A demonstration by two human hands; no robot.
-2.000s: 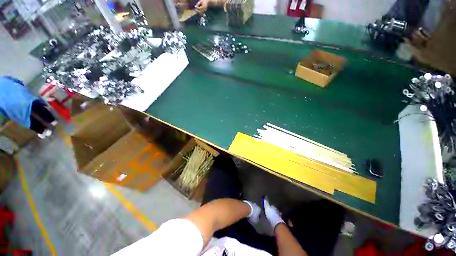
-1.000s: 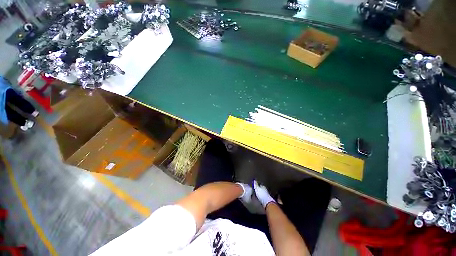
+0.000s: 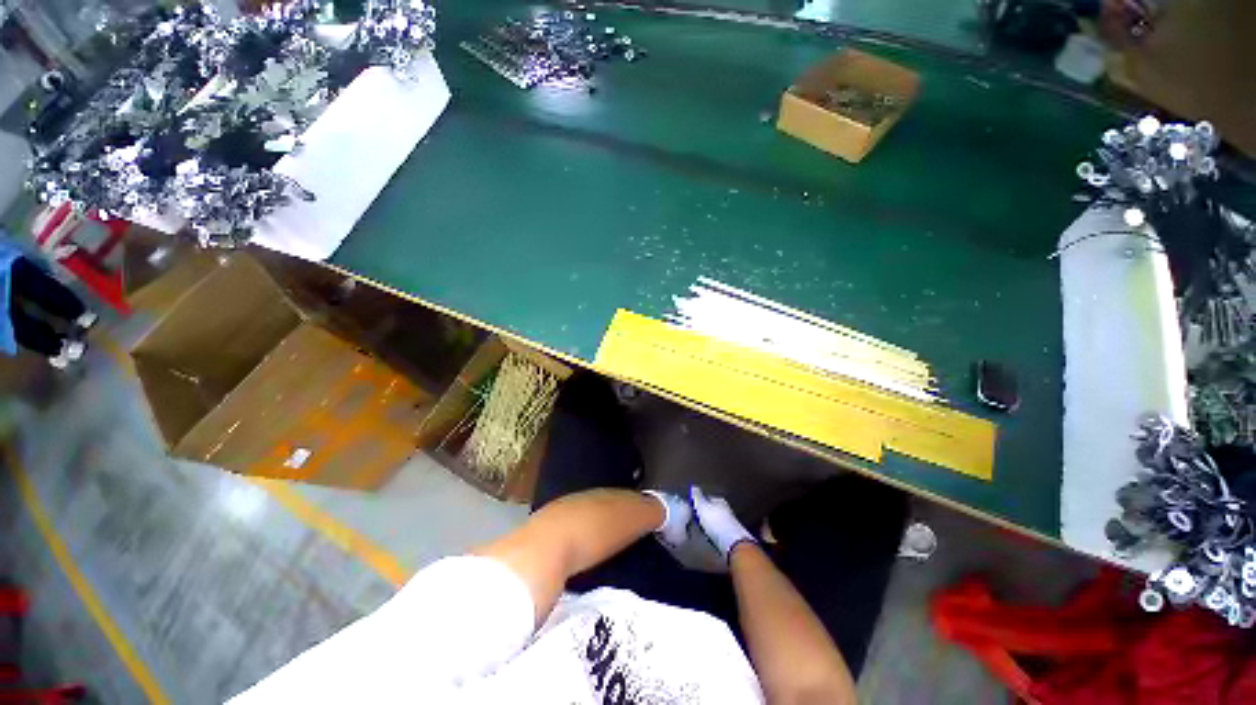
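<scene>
My left hand (image 3: 671, 518) and my right hand (image 3: 719, 525), both in white gloves, are close together over my lap, below the bench edge. They are small, and no held thing can be made out; the fingers are too unclear to tell open from shut. In front, a yellow board (image 3: 771, 395) lies along the near edge of the green bench (image 3: 551, 221). Pale narrow strips (image 3: 813, 342) lie beside and partly over it.
A white tray (image 3: 372, 159) heaped with wired boards is at the left, another white tray (image 3: 1109, 372) at the right. A small carton (image 3: 831, 130), a black rounded object (image 3: 995, 386) and a board pile (image 3: 551, 55) are on the bench. Below are a scrap carton (image 3: 510, 427), large carton (image 3: 310, 400) and red cloth (image 3: 1047, 634).
The view has tilted downward, so the bench and trays sit higher in the picture. My hands stay together over my lap, with no clear change in pose.
</scene>
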